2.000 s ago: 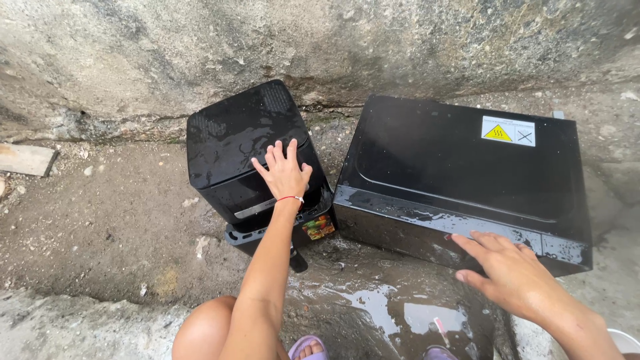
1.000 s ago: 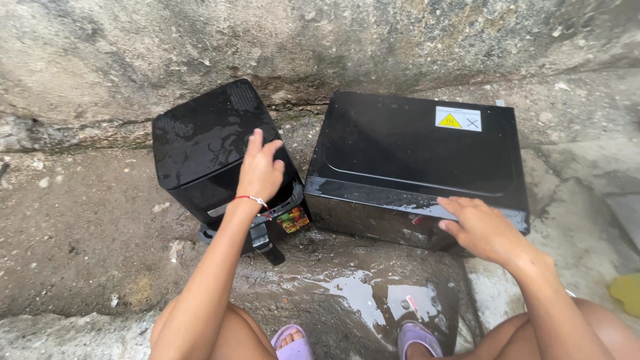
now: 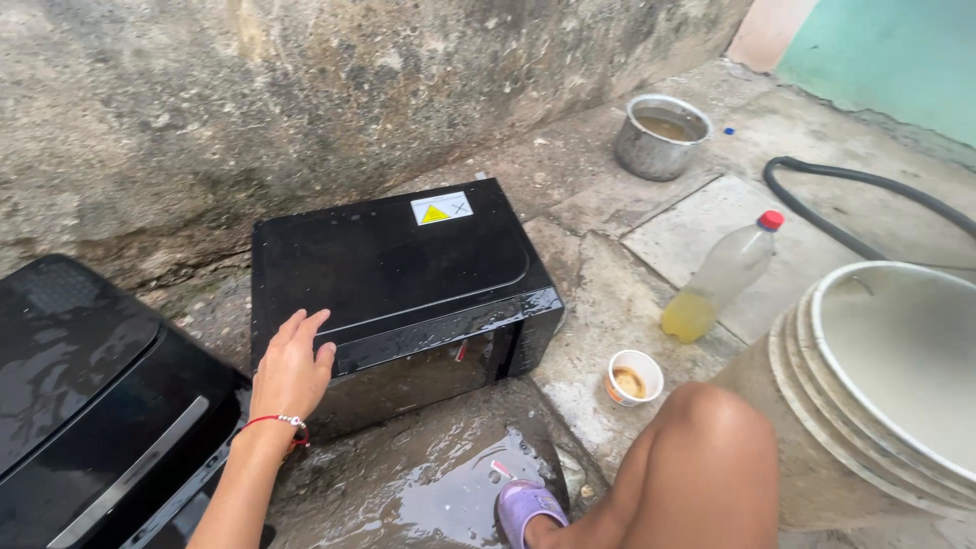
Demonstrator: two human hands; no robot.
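My left hand [image 3: 293, 370], with a red beaded bracelet at its wrist, is at the front left of a wet black microwave oven [image 3: 381, 267], fingers apart and holding nothing. Whether the fingertips touch the casing is unclear. A yellow warning sticker [image 3: 442, 207] is on the oven's top. To the left stands a wet black air fryer [image 3: 84, 366], partly cut off by the frame edge. My right hand is out of view.
A plastic bucket [image 3: 793, 396] stands at right. Near it are a paper cup [image 3: 634, 377] with brown liquid, a bottle [image 3: 724, 267] with yellow liquid, a metal pot [image 3: 662, 141] and a black hose [image 3: 854, 177]. A puddle [image 3: 450, 496] lies before the oven; a concrete wall [image 3: 305, 91] rises behind.
The view has swung right, bringing in the bucket, bottle, cup and pot. My left hand has gone from the air fryer to the oven. My right hand has left the view.
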